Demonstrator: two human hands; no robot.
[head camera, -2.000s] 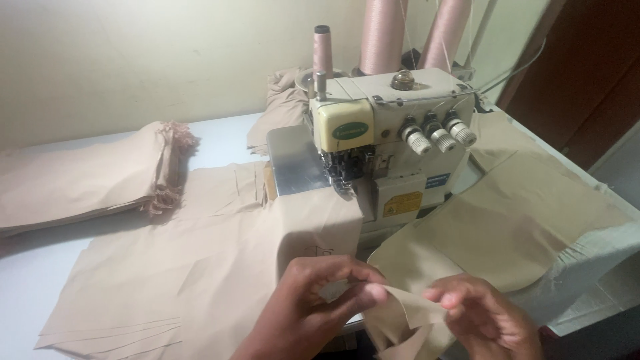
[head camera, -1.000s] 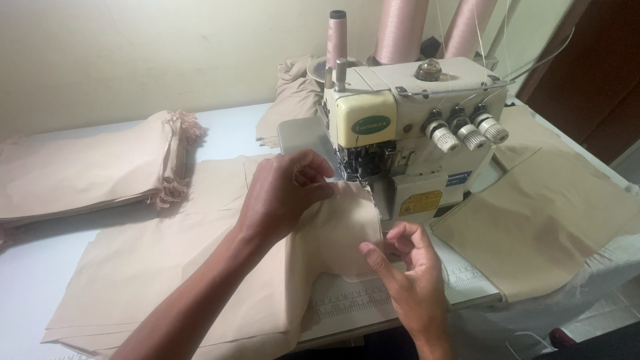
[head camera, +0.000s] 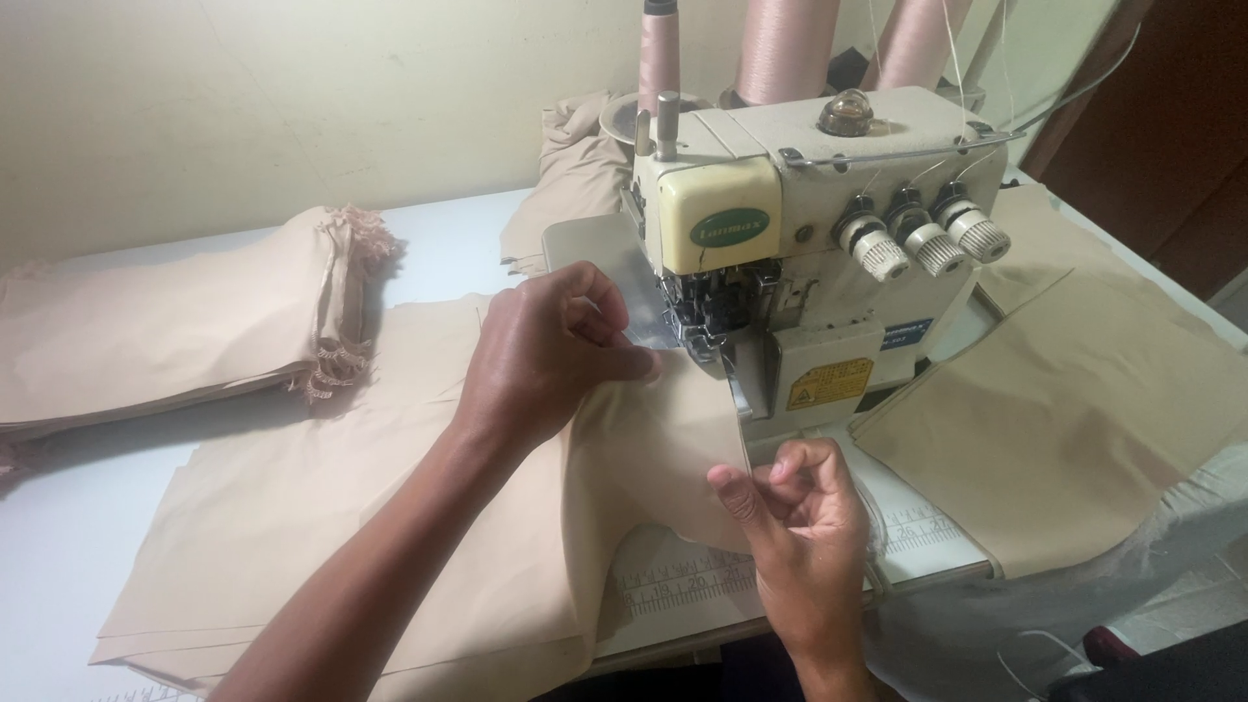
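Note:
A beige fabric piece (head camera: 673, 429) lies with its upper edge at the needle and presser foot area of a white Tanmax overlock machine (head camera: 721, 214). My left hand (head camera: 556, 341) pinches this fabric near its upper left edge, just left of the presser foot. Lower down, my right hand (head camera: 804, 517) holds the right edge of the same fabric between thumb and fingers. Under my left forearm spreads a layered pile of beige cut fabric (head camera: 283, 507). How the fabric sits beneath the foot is hidden.
A stack of beige pieces with pink thread fringes (head camera: 166, 322) lies at left. Crumpled fabric (head camera: 575, 156) is behind the machine, beside pink thread cones (head camera: 785, 49). More beige fabric (head camera: 1063, 419) hangs over the table's right edge. A printed ruler scale (head camera: 682, 575) runs along the front.
Two seconds ago both hands held fabric in front of the machine. My left hand has since moved up beside the presser foot, and the fabric is now at the machine. The view has shifted somewhat.

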